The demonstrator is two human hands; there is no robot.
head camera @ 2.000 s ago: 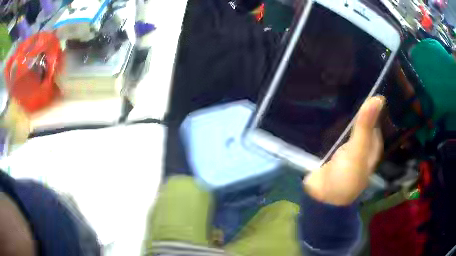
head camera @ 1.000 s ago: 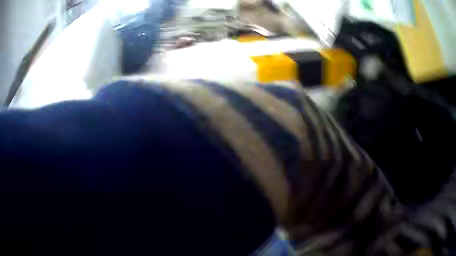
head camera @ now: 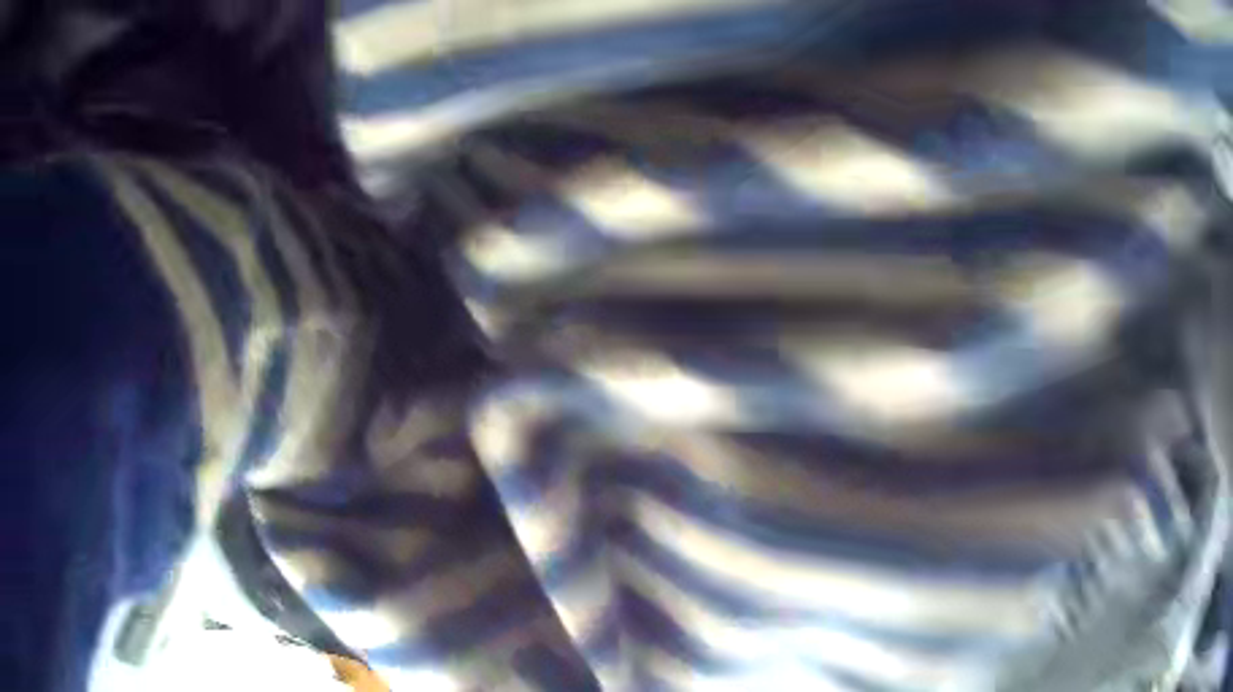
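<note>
Striped cloth (head camera: 811, 270) in dark blue and cream fills most of the head view, very close and blurred. A dark blue sleeve or garment part (head camera: 81, 406) with striped cloth beside it lies at the left. A dark band runs down between the striped parts. Neither of my hands can be made out. No phone, book or other held thing shows.
A bright white area with a small orange patch (head camera: 358, 672) shows at the bottom left. Dark cloth (head camera: 162, 81) is at the top left. A grey, ribbed-looking blurred area (head camera: 1129, 595) is at the lower right.
The view has swung from the phone and stool, past a black-and-yellow striped bar, to close striped cloth. The hand and phone seen two seconds ago are out of view.
</note>
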